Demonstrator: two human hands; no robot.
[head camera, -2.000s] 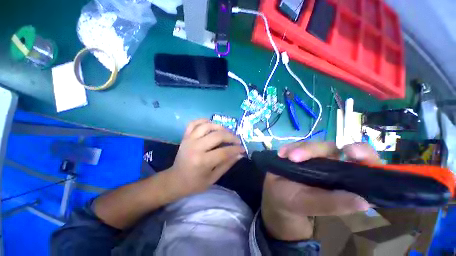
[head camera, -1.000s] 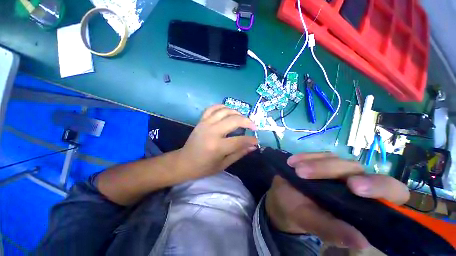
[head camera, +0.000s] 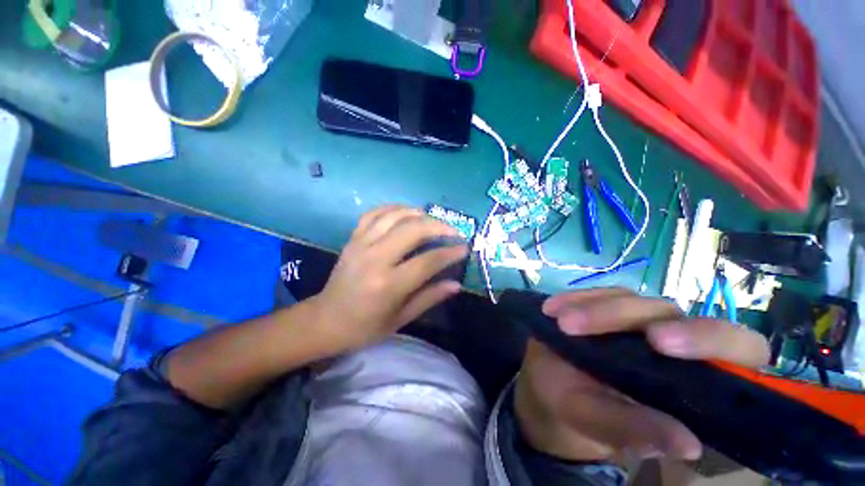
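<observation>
My right hand (head camera: 616, 370) grips a long black tool with an orange rear (head camera: 702, 399), its narrow front pointing left toward my left hand. My left hand (head camera: 389, 271) is at the bench edge, fingers curled around a dark flat unit, mostly hidden by the fingers. A green circuit board (head camera: 451, 221) shows just beyond those fingertips. The tool's front end is a little right of the left fingertips; contact cannot be told. More green boards (head camera: 522, 197) lie heaped by a white cable (head camera: 647, 204).
Black smartphone (head camera: 395, 104), tan tape ring (head camera: 230, 104), white paper (head camera: 138, 114), clear bag (head camera: 248, 38) and green-rimmed reel (head camera: 71, 33) lie on the green mat. Blue-handled cutters (head camera: 593, 214) lie right of the boards. A red slotted tray (head camera: 749, 114) is at the upper right.
The view has shifted, moving bench things right since the earliest frame. The left fingertips have drawn slightly left, away from the tool's front. The tool's rear has swung lower in the view.
</observation>
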